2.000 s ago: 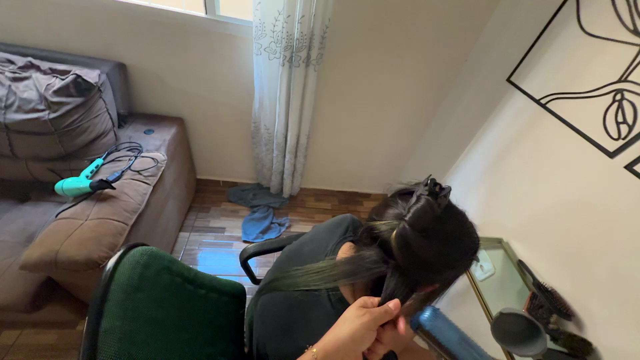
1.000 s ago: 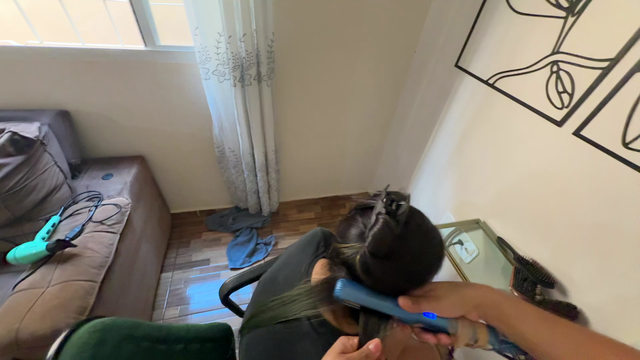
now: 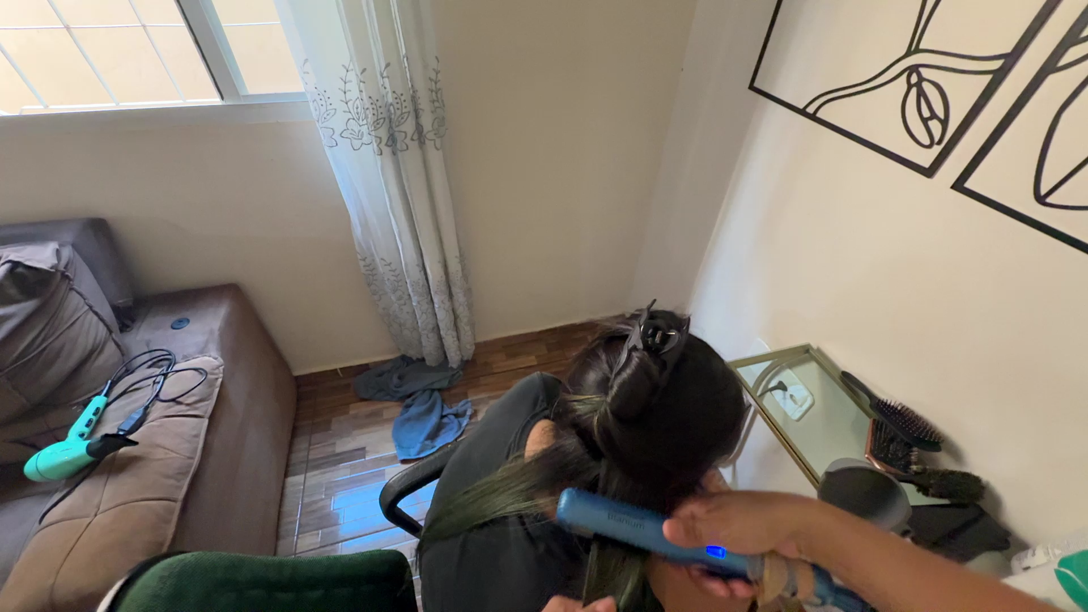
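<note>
A blue hair straightener [image 3: 620, 520] is gripped in my right hand [image 3: 748, 531], its plates across a section of dark hair behind the seated person's neck. My left hand [image 3: 580, 604] shows only at the bottom edge, its fingers around the lower part of that hair section [image 3: 614, 568]. The person's head [image 3: 680, 408] is bent forward, with the upper hair held by a black claw clip [image 3: 659, 333]. A loose lock with greenish ends [image 3: 493, 497] lies across the person's back, over a dark top.
A green chair back [image 3: 272, 582] and black armrest [image 3: 404, 484] are near. A mirror tray [image 3: 803, 408], hairbrushes [image 3: 909, 425] and a dark bowl [image 3: 863, 493] are at right. A turquoise hair dryer [image 3: 64, 459] lies on the sofa [image 3: 229, 382]; blue cloths [image 3: 429, 423] lie on the floor.
Two seconds ago both hands were at the hair with no straightener visible. One second ago the straightener was in my right hand at the hair; it now sits a little lower along the section.
</note>
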